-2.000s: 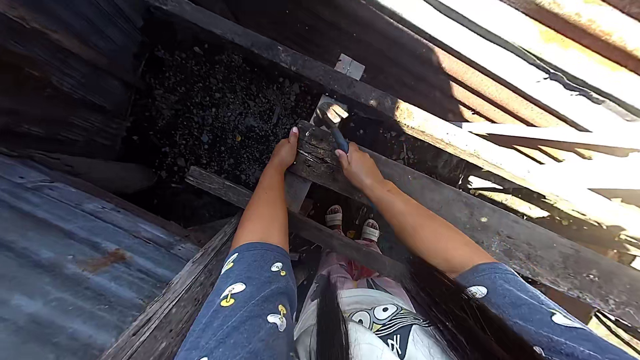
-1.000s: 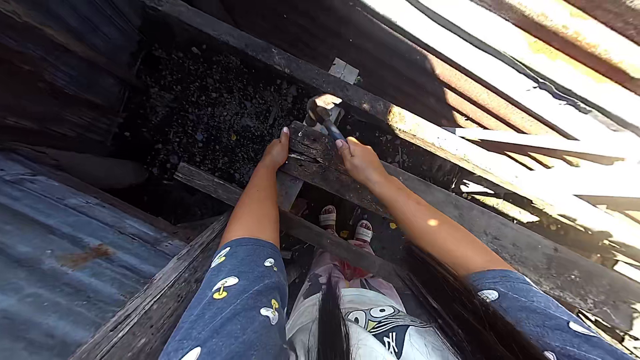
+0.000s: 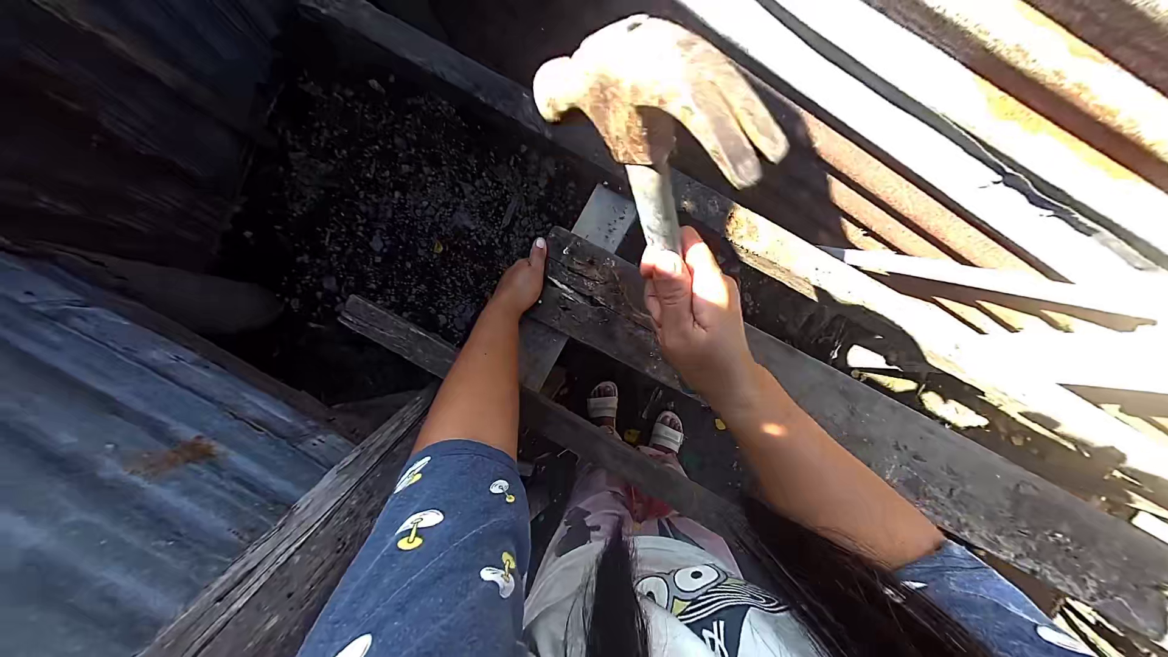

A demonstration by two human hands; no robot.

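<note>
My right hand [image 3: 693,315] grips the handle of a rusty claw hammer [image 3: 639,82], its head raised above a weathered wooden plank [image 3: 821,401]. The claws point right and the striking face left. My left hand [image 3: 523,281] holds the plank's split near end, with the thumb along its edge; the fingers underneath are hidden. A pale, narrow board [image 3: 604,219] crosses beneath the plank beside my left hand.
Corrugated metal sheets [image 3: 137,438] lie at lower left, and sunlit rusty ones stand at upper right. A long beam [image 3: 785,260] runs beyond the plank. A thinner wooden rail [image 3: 602,447] crosses above my sandalled feet [image 3: 668,432]. Dark gravelly ground [image 3: 392,182] shows at upper left.
The hammer has come up from the plank's end, where its head was one second ago, and is now raised toward the camera. My left hand remains at the plank's end.
</note>
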